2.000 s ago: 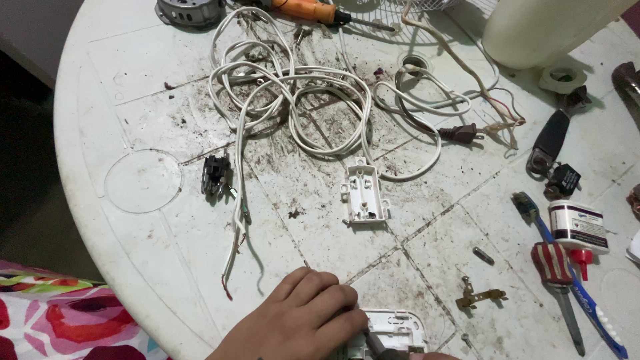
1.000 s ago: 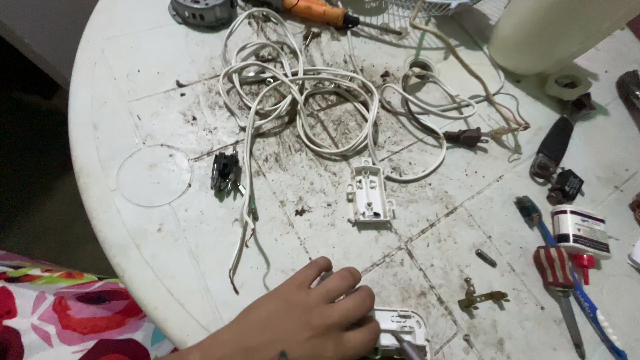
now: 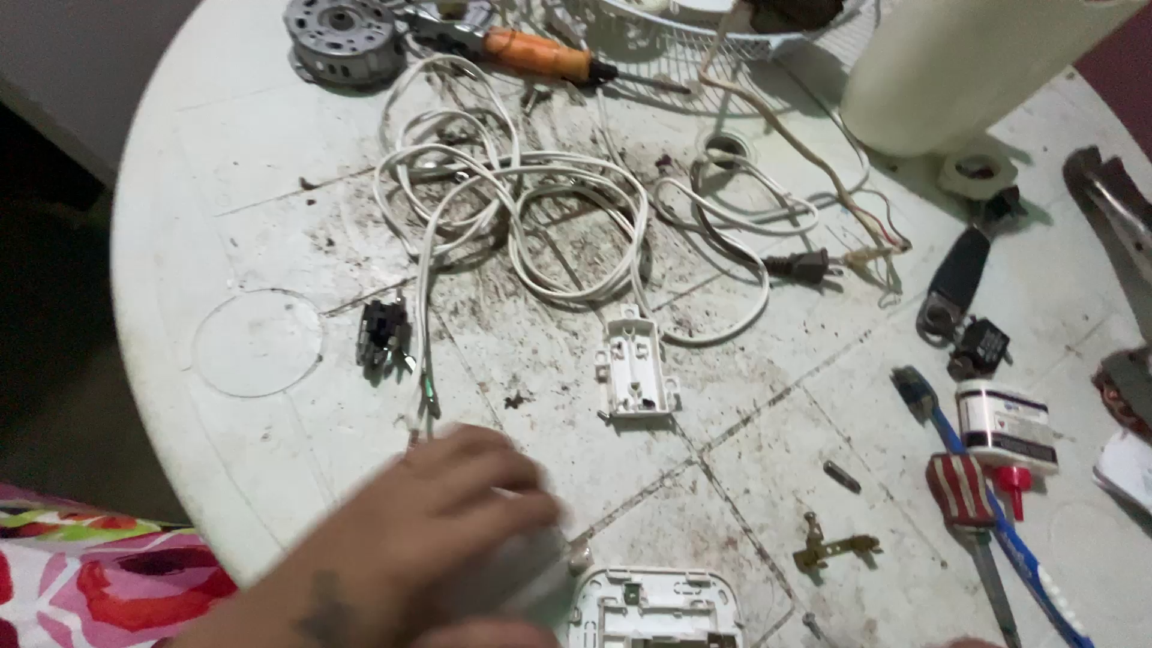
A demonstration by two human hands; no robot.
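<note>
My left hand point(image 3: 459, 513) is blurred at the bottom centre, its fingers curled around a whitish, see-through object point(image 3: 517, 558) that I cannot make out. Just right of it lies a white plastic housing point(image 3: 661, 598), cut off by the lower edge. Of my right hand point(image 3: 972, 643) only a sliver seems to show at the bottom edge, so what it holds is hidden. Beyond the left hand lie the stripped ends of a white cord point(image 3: 425, 360), a black switch part point(image 3: 382, 335) and a small open white plastic case point(image 3: 636, 369).
Coiled white cable point(image 3: 576, 162), a grey motor part point(image 3: 345, 40) and an orange-handled screwdriver point(image 3: 540, 56) lie at the back. To the right are a pale container point(image 3: 954, 72), a toothbrush point(image 3: 945, 432), a white bottle point(image 3: 1006, 427), a red-handled screwdriver point(image 3: 961, 490) and a brass bracket point(image 3: 832, 547).
My left hand has moved left, off the white housing it was on, and now has a whitish object in its fingers. More of the housing shows.
</note>
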